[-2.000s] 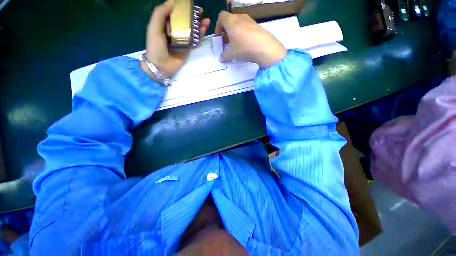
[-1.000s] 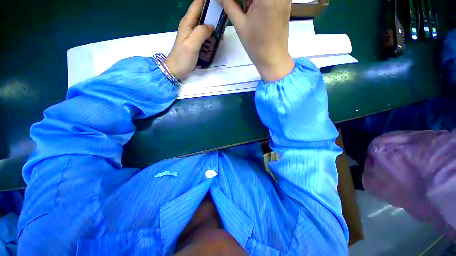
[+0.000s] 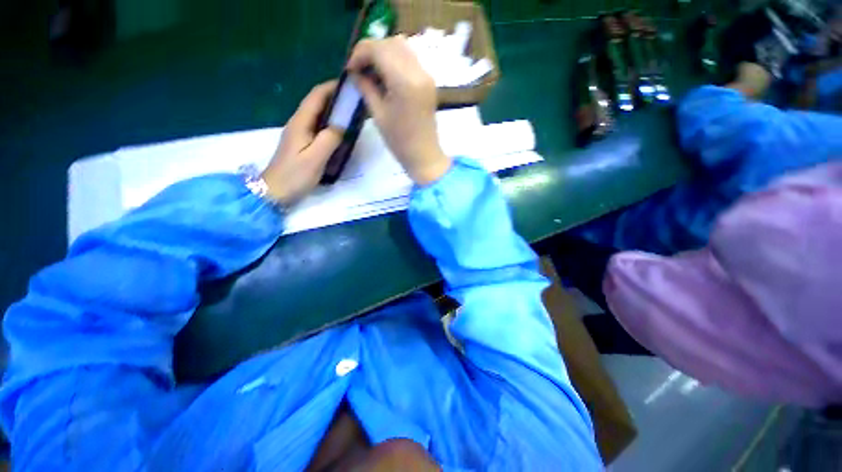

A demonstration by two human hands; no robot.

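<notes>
A dark, elongated clipper (image 3: 340, 159) is tilted away from me over the white label sheets (image 3: 166, 166). My left hand (image 3: 300, 147) grips its near part. A white strip (image 3: 346, 103) lies on its dark face. My right hand (image 3: 397, 92) is at the upper part of the clipper, its bent fingertips at the upper end of the strip. Whether they pinch the strip cannot be told. The clipper's far end looks green and shiny and reaches the left side of the open carton.
An open brown carton (image 3: 485, 55) with jumbled white strips stands beyond the sheets. Several dark clippers (image 3: 591, 101) lie at the right on the green bench (image 3: 305, 300). A coworker in pink and blue (image 3: 739, 277) sits at the right, an arm on the bench.
The view has shifted right, bringing the carton, its strips and the coworker's arm into view. Since the earliest frame the clipper has turned from its toothed side, and my right hand has come to it.
</notes>
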